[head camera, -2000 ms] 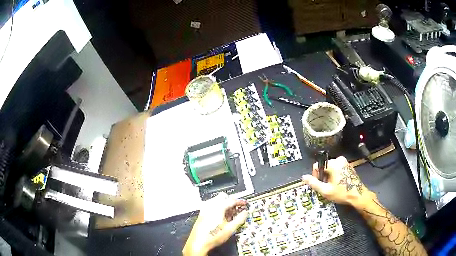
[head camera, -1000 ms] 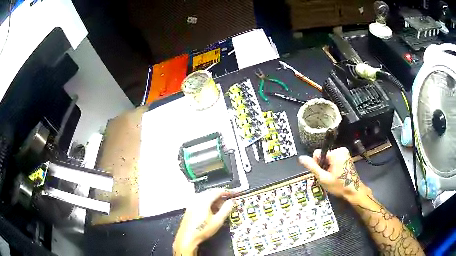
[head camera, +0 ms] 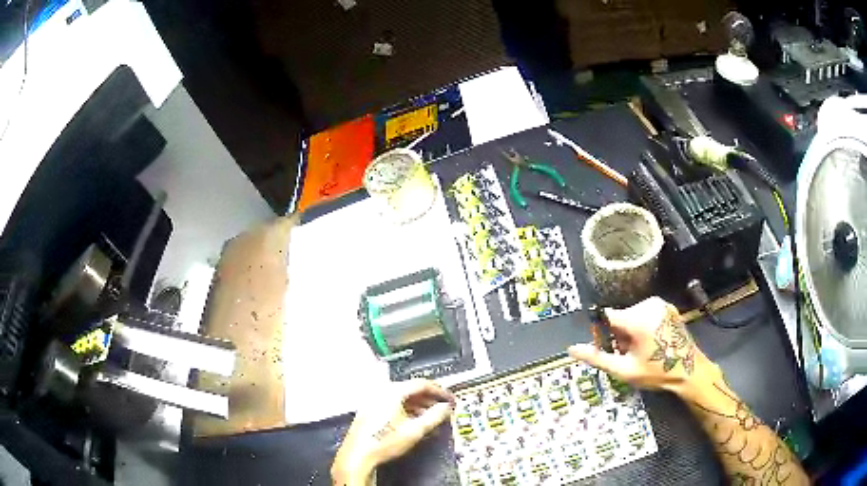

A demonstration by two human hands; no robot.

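Note:
A white PCB panel (head camera: 554,427) with rows of yellow and black parts lies on the black mat at the bottom centre, parts side up. My left hand (head camera: 394,424) is at its upper left corner, with thumb and fingertips pinched at the panel's edge. My right hand (head camera: 642,344) is at its upper right corner and holds a dark pen-shaped tool (head camera: 603,327), upright between thumb and fingers. The thumb lies by the panel's top edge. The tool's full length is hidden by the hand.
A solder wire spool (head camera: 409,318) stands on white paper (head camera: 318,285). Two smaller boards (head camera: 547,273), green cutters (head camera: 537,177), a round grey pot (head camera: 622,249) and a black soldering station (head camera: 699,204) lie beyond. A fan (head camera: 841,242) is at right, metal rails (head camera: 171,365) at left.
The view has shifted slightly. The dark tool in my right hand stood taller before the pot; now less of it shows above the hand. The panel stays in about the same place.

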